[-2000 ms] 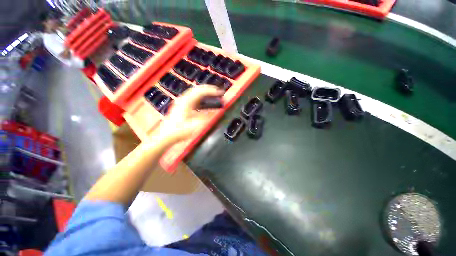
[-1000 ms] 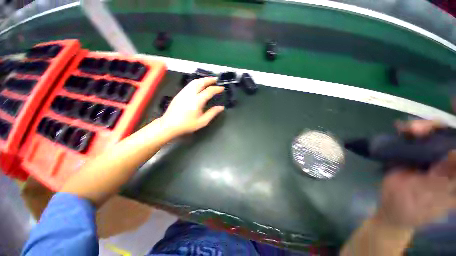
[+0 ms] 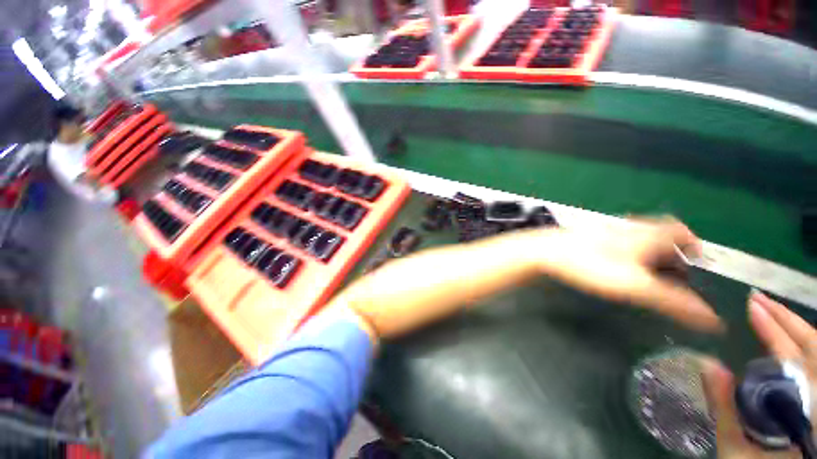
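Note:
My left hand (image 3: 627,269) is stretched out to the right over the dark green worktop, blurred, fingers spread, with no housing visible in it. My right hand (image 3: 779,359) is at the lower right, partly cut off by the edge, around the black electric screwdriver (image 3: 769,403), whose rear end and cord face me. The round silvery screw dish (image 3: 676,399) lies just left of the screwdriver, partly covered by the right hand. Loose black housings (image 3: 506,212) lie in a cluster behind my left forearm, which hides some of them.
Orange-red trays (image 3: 260,309) with rows of black housings overlap at the left. A green conveyor belt (image 3: 537,130) with a white-edged rail (image 3: 421,182) runs behind. More trays (image 3: 536,72) stand beyond it. A person (image 3: 73,157) is at the far left.
My left hand has moved from the tray, past the loose housings, to the right near my right hand. The view has turned back left since a second ago. The screwdriver now points away.

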